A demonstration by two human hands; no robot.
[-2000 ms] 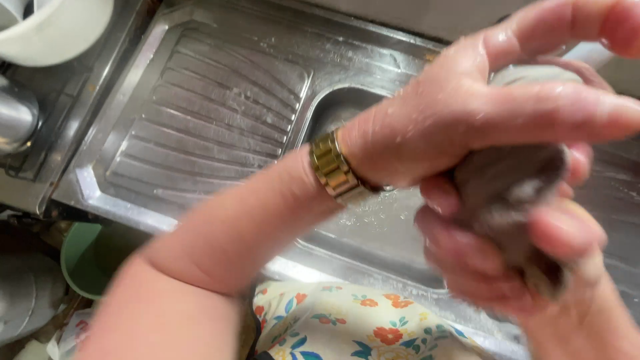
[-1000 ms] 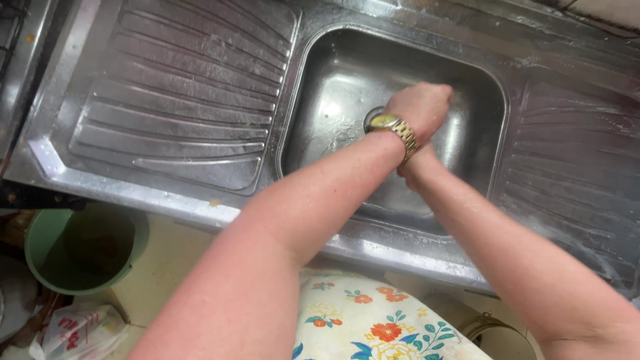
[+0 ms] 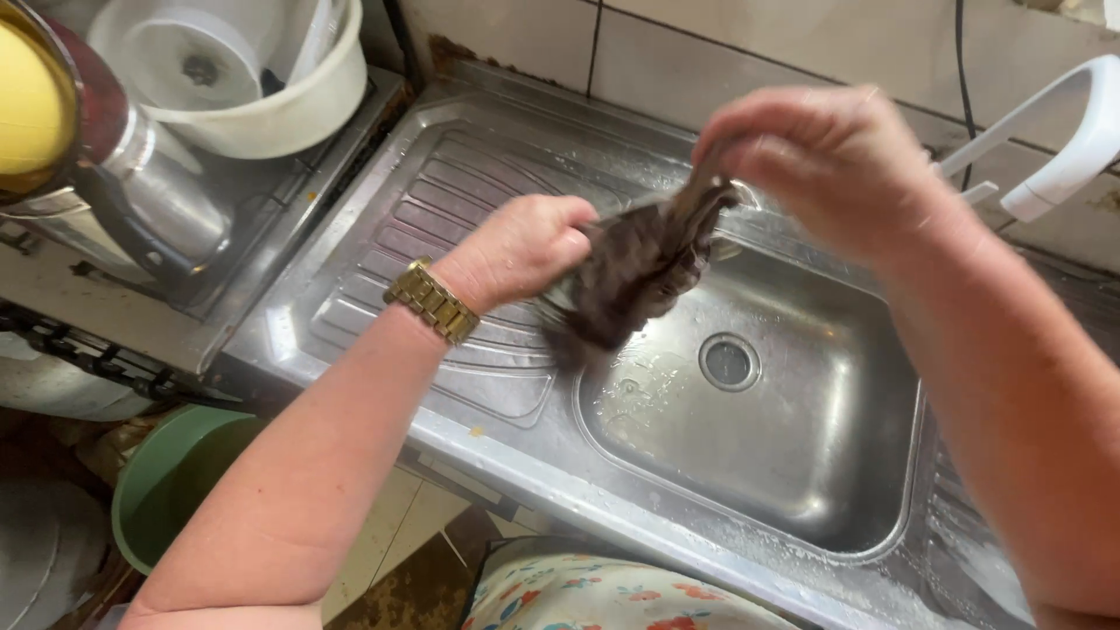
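Note:
A dark, wet cloth [image 3: 643, 262] hangs bunched and blurred between my two hands, over the left rim of the stainless steel sink basin [image 3: 787, 420]. My left hand [image 3: 529, 249], with a gold-coloured watch band [image 3: 431, 300] at the wrist, pinches the cloth's left side above the ribbed drainboard [image 3: 455, 201]. Higher up and to the right, my right hand [image 3: 814, 166] grips the cloth's upper end, its fingers curled down and partly blurred. Water drops lie in the basin, near the round drain [image 3: 729, 361].
A white faucet [image 3: 1059, 140] rises behind the basin at the right. On the stove at the left stand a white plastic tub [image 3: 262, 122] with things in it and a metal jug [image 3: 166, 192]. Below the counter is a green bucket [image 3: 144, 490]. A tiled wall [image 3: 700, 61] runs behind.
My hands were close together over the basin; now they are apart and raised, with the cloth spread between them. The view has shifted to show the stove and faucet.

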